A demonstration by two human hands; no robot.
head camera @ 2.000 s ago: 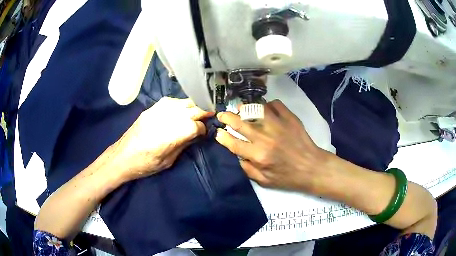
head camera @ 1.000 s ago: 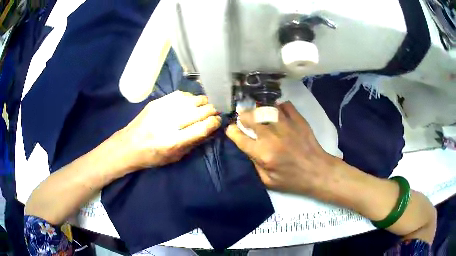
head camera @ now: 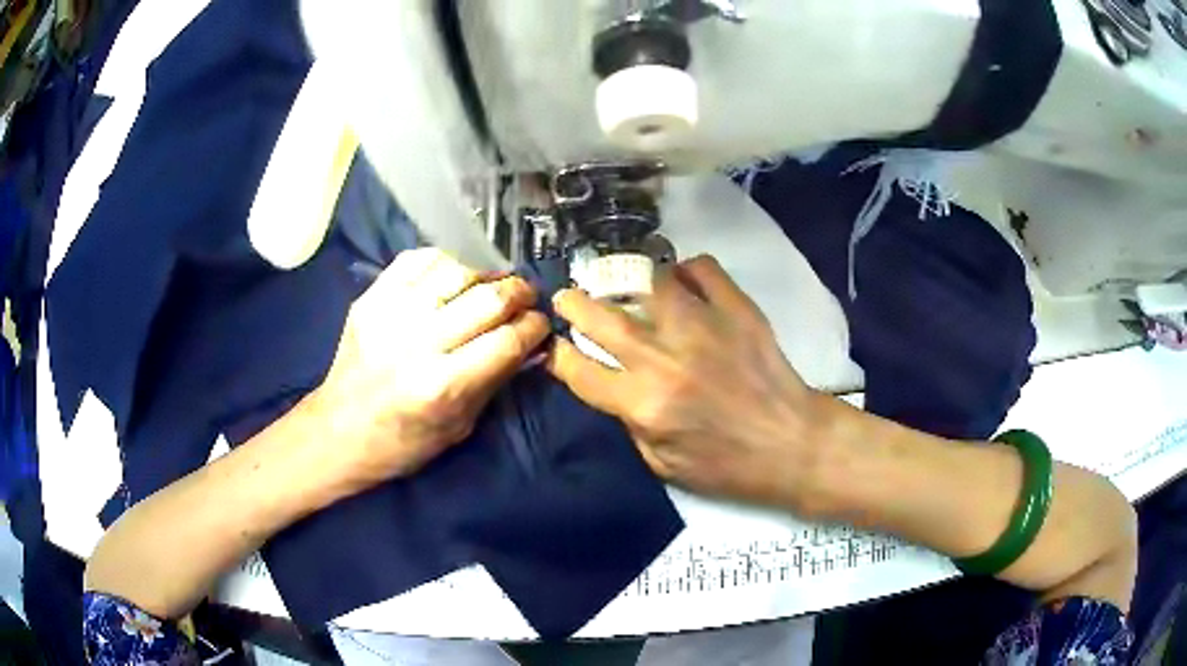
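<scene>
A navy fabric panel (head camera: pixel 521 520) lies under and in front of both hands, its cut lower edge over the table's front. My left hand (head camera: pixel 423 358) and my right hand (head camera: pixel 690 377) pinch its fold between their fingertips, just in front of the presser foot and needle area (head camera: pixel 536 234). The fingertips of both hands nearly touch. A white ribbed knob (head camera: pixel 618 276) partly hides my right fingers. The needle tip cannot be made out.
The white sewing machine head (head camera: pixel 781 78) spans the top. A rounded cream-white bar (head camera: pixel 300 195) stands left of it. More navy cloth (head camera: pixel 221 221) lies at the left, and a small navy piece (head camera: pixel 931 299) at the right. Pale threads (head camera: pixel 898 189) hang above it. A printed ruler scale (head camera: pixel 781 559) runs along the front edge.
The machine shifts right, then back left in view. Both hands stay at the fold, their fingertips regripping slightly. The panel's lower edge has moved up a little and left.
</scene>
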